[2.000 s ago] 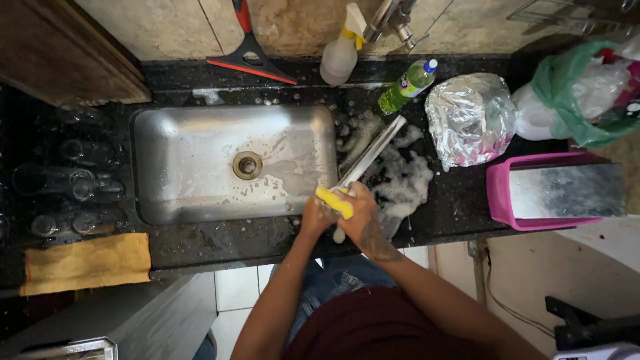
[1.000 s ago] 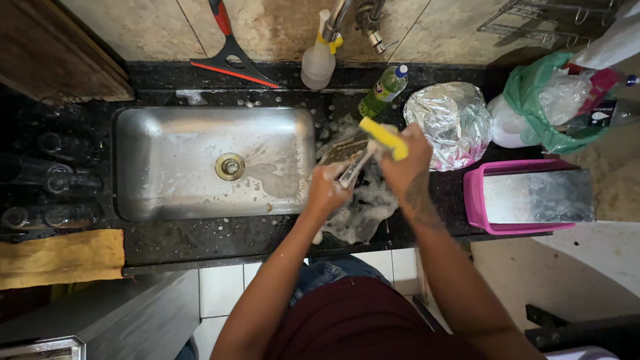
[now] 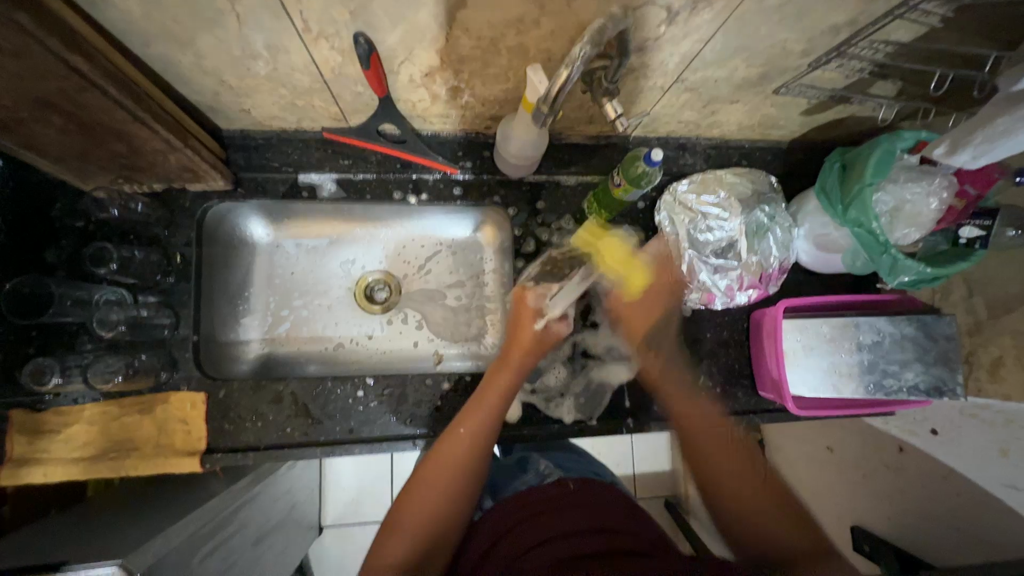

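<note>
My left hand (image 3: 540,320) is closed around a soapy metal object (image 3: 570,294) with a long straight edge; motion blur hides what kind it is. My right hand (image 3: 650,292), also blurred, holds a yellow sponge (image 3: 614,258) at the object's upper right end. White suds (image 3: 578,372) lie on the black stone counter below both hands. To their left is the stainless steel sink (image 3: 280,276), wet and spotted with foam around its drain (image 3: 378,293). A green dish soap bottle (image 3: 624,184) leans just above the sponge.
Behind the sink are a squeegee (image 3: 388,120), a spray bottle (image 3: 522,140) and the faucet (image 3: 572,60). Right of my hands sit a foil-covered item (image 3: 726,236), a green plastic bag (image 3: 852,208) and a pink tub (image 3: 770,356). Glasses (image 3: 132,318) and an orange cloth (image 3: 108,436) lie left.
My hands have parted since two seconds ago, when they were close together over the counter's front part. The sponge has moved away from my body, toward the soap bottle. The view has shifted somewhat.
</note>
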